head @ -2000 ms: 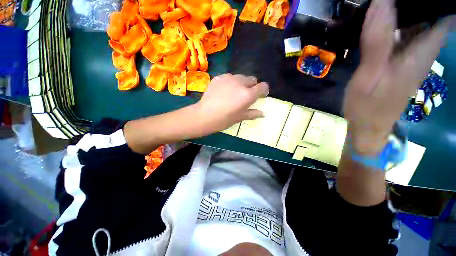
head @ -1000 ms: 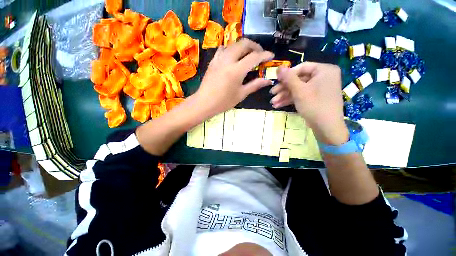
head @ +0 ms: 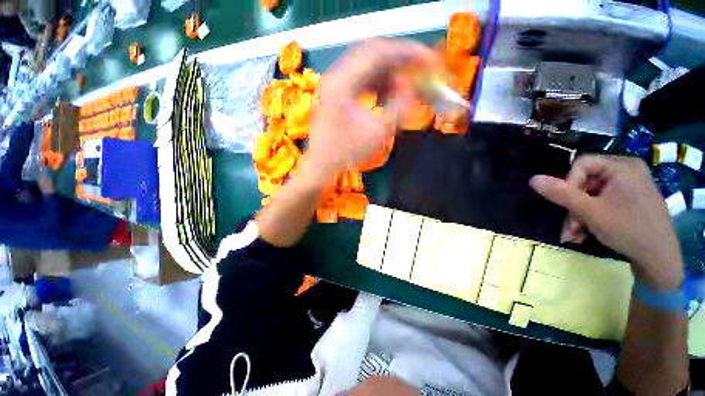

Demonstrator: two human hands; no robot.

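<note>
My left hand (head: 355, 116) is raised over the right side of the orange housing heap (head: 294, 116) and is blurred. It pinches an orange housing (head: 417, 81) with a pale piece at its side; the details are smeared. My right hand (head: 618, 205) is over the right part of the black work mat (head: 464, 178), fingers half curled and apart, with nothing visible in it. The cream adhesive pad sheet (head: 448, 255) lies along the bench edge, with a small pad (head: 521, 314) at its lower side.
A white machine with a metal mechanism (head: 564, 89) stands behind the mat. Blue boards with white batteries (head: 669, 153) lie at right, partly cut off. A clear bag (head: 236, 100) and stacked cream strips (head: 189, 162) are at left. A rail (head: 332, 39) runs behind.
My left hand has lifted away from the mat with the orange housing, toward the heap. My right hand has separated from it. The view has turned left, showing the neighbouring area.
</note>
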